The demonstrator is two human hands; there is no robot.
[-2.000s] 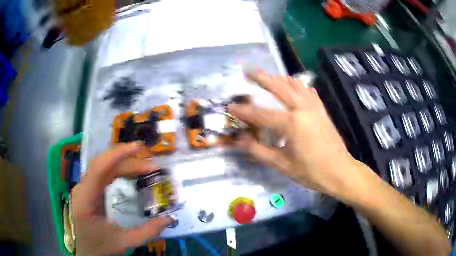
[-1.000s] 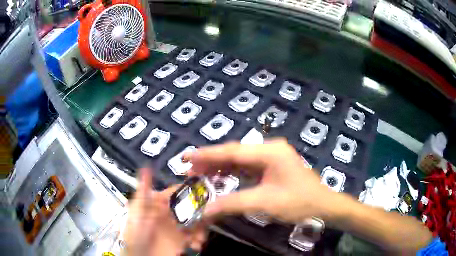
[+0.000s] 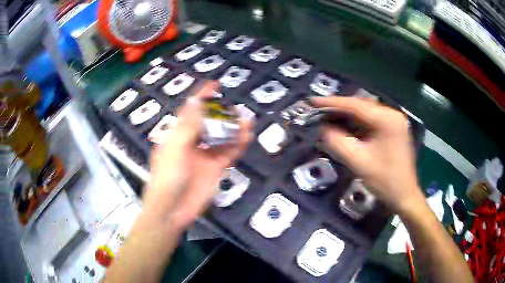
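My left hand (image 3: 185,149) holds an open watch case (image 3: 221,122) over the left-middle of the foam tray. Yellow and silver internals of the case show, blurred. My right hand (image 3: 376,143) is over the tray's right part, blurred, with its fingertips at a case with dark parts on it (image 3: 299,112). Whether the fingers grip that case cannot be told. The black foam tray (image 3: 252,166) holds many silver-rimmed cases, mostly with the round sensor up. One case (image 3: 273,138) between my hands shows a plain white face.
An orange fan (image 3: 138,25) stands behind the tray. The machine's plate (image 3: 61,232), red emergency stop (image 3: 104,255) and orange fixture (image 3: 50,177) are at left. Red clamps (image 3: 487,237), white wipes (image 3: 398,237) and a thin orange stick (image 3: 410,262) lie at right.
My hands were close together around the open case and have separated. The left hand keeps the case and is higher over the tray; the right hand has moved right to another case.
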